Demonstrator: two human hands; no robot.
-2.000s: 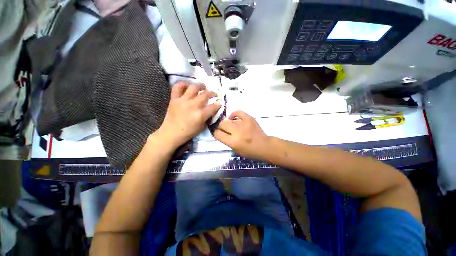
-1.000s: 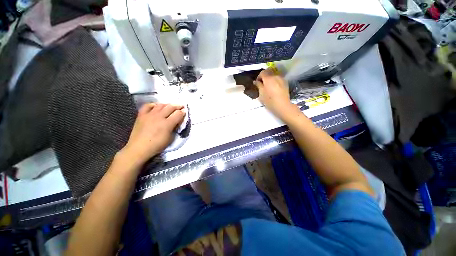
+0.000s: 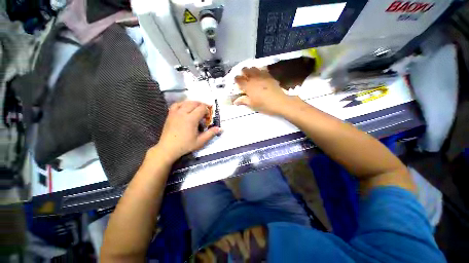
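Note:
My left hand [image 3: 181, 129] holds the garment edge just left of and in front of the needle area, with the thumb spread toward the right. An orange-patterned bit [image 3: 208, 116] shows at its fingertips, beside a narrow dark strip [image 3: 216, 114]. The large grey-brown knit panel [image 3: 126, 102] lies bunched left of that hand. My right hand [image 3: 261, 93] is over the table just right of the presser foot [image 3: 218, 82], fingers bent toward it. Whether it holds anything is hidden. Small dark cut pieces [image 3: 294, 72] lie behind the right hand.
The machine head with its control panel [image 3: 308, 25] stands at the back. Yellow-handled snips [image 3: 367, 96] lie at the right, in front of a blurred clear box. A ruler strip [image 3: 267, 154] runs along the front edge. Cloth heaps lie at the far left; pale cloth [image 3: 437, 97] hangs at the right.
My right hand went from the garment to the dark pieces, then came back left beside the needle area. My left hand stayed at the garment edge; the orange bit now shows. The view shifted.

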